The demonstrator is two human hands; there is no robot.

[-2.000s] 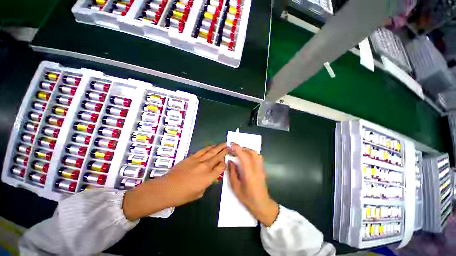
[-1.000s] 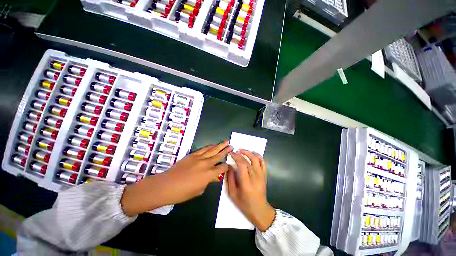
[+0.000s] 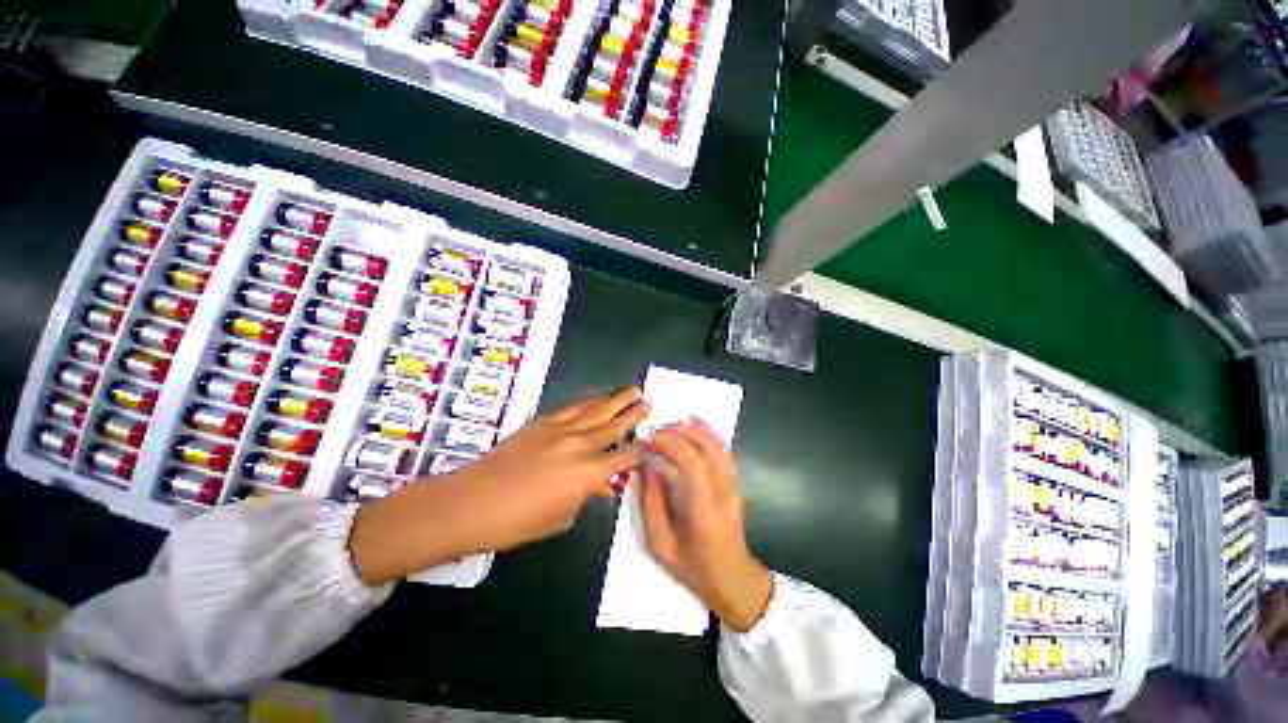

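A long plain white sheet (image 3: pixel 658 590) lies flat on the dark green mat. My left hand (image 3: pixel 555 473) and my right hand (image 3: pixel 692 502) meet over its upper half, fingertips close together. A small cylindrical component (image 3: pixel 620 482) shows only as a red end under my left fingers; the rest is hidden. Whether my right fingers also grip it cannot be told. The left tray (image 3: pixel 325 438) holds columns of cylindrical components with red ends and silver or yellow bands; its right-hand columns look mostly white.
The upper tray (image 3: pixel 480 88) sits on the raised surface beyond the bench edge. A grey metal post (image 3: pixel 918 141) rises from a square base plate (image 3: pixel 773 329). The right tray stack (image 3: pixel 996 530) stands at the right. A green conveyor (image 3: pixel 975 269) runs behind it.
The camera view has shifted slightly. My hands stay together over the sheet, with only small finger movements; the red end still shows under my left fingers.
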